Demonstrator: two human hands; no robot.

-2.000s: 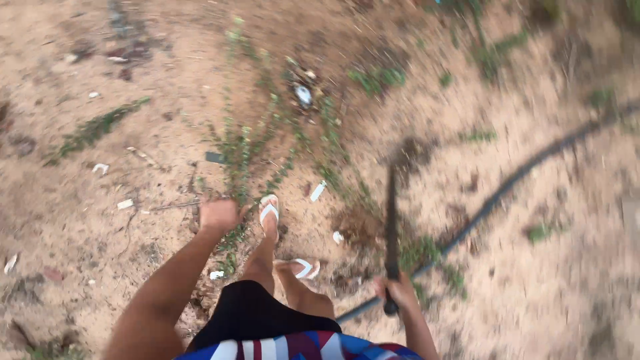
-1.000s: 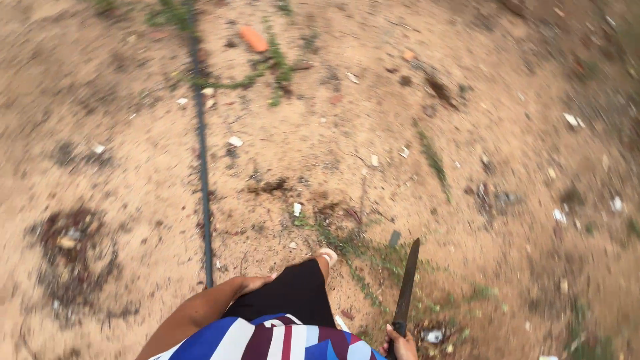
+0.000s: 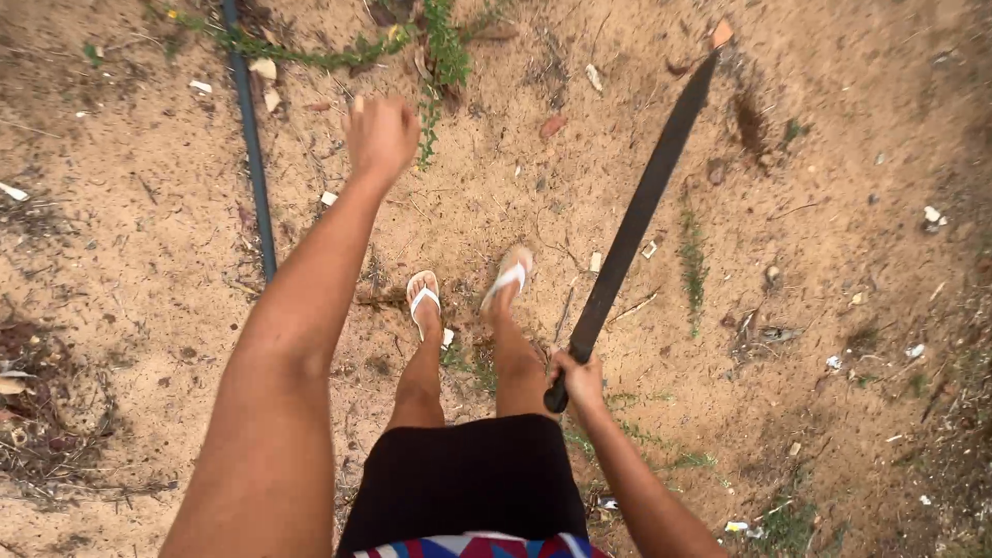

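My right hand (image 3: 580,380) is closed round the dark handle of a machete (image 3: 643,205), whose long dark blade points up and to the right over the sandy ground. The blade's tip lies in view beside a small orange piece (image 3: 722,33). My left hand (image 3: 381,136) is held out in front with its fingers bent, near a leafy green creeping plant (image 3: 446,58). Whether those fingers touch the plant or hold anything is hard to tell. Below, my feet wear white flip-flops (image 3: 424,298).
A dark hose or pipe (image 3: 252,147) runs along the sand left of my left arm. Dry plant debris (image 3: 46,418) lies at the left edge. Small weeds (image 3: 692,267), white scraps (image 3: 914,351) and stones are scattered to the right.
My left hand has moved from beside my shorts to out in front of me. The machete stays in my right hand. The view has shifted over the ground.
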